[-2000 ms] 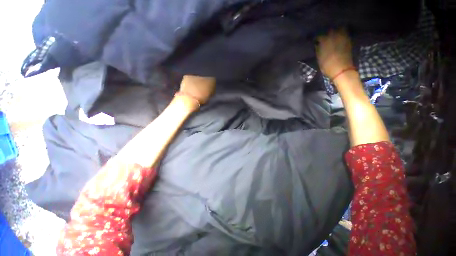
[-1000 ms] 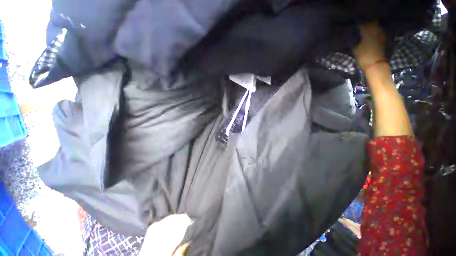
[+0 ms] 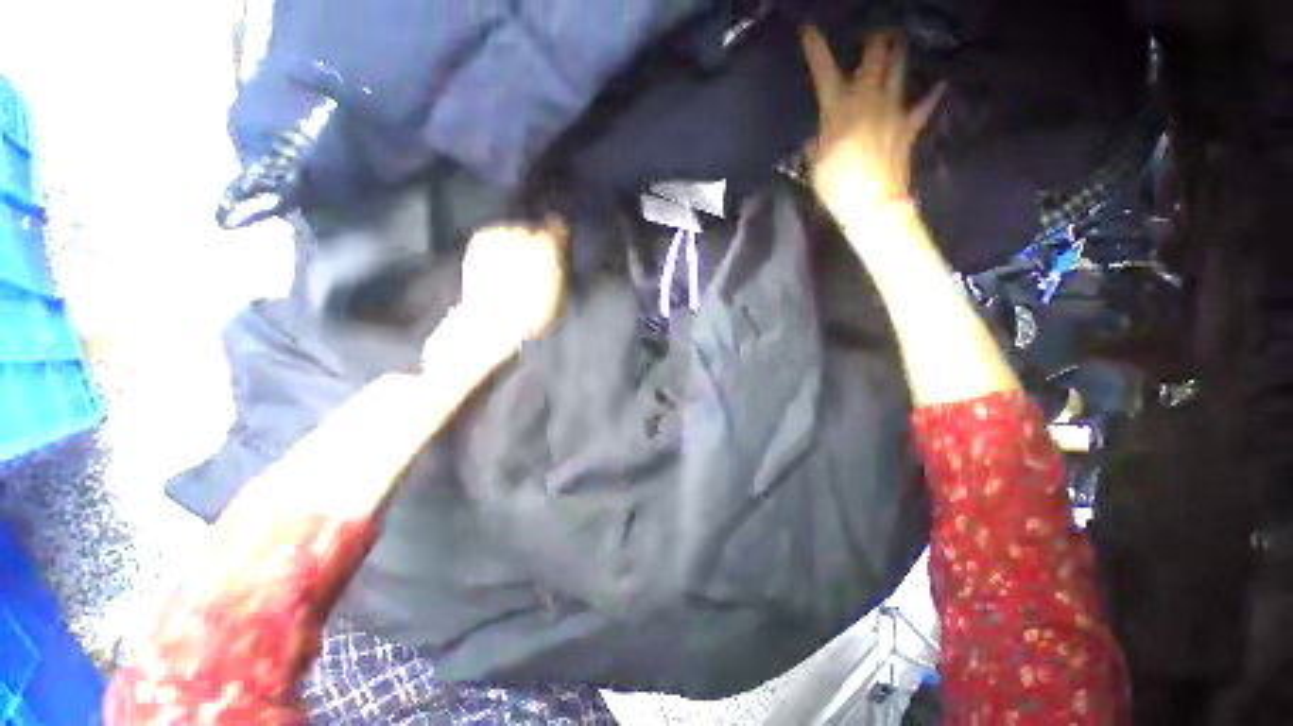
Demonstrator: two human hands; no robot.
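A dark grey jacket [image 3: 610, 539] lies spread in front of me, with a white tag [image 3: 682, 203] on white strings near its top middle. A navy padded garment [image 3: 667, 107] lies across the top of it. My left hand [image 3: 513, 284] is closed at the upper left of the grey jacket, by the navy garment's lower edge; its fingertips are blurred, and it seems to grip dark cloth. My right hand [image 3: 868, 135] lies on the navy garment with its fingers spread, holding nothing.
Blue plastic bins [image 3: 40, 284] stand at the left edge on a speckled floor. Checked cloth [image 3: 291, 149] shows at the navy garment's left end. Shiny dark wrapping [image 3: 1205, 468] lies at the right. Patterned cloth [image 3: 383, 678] shows at the bottom, below the jacket.
My left hand has moved up from the bottom of the jacket to its upper left. My right hand has let go of the checked edge, moved left and spread its fingers.
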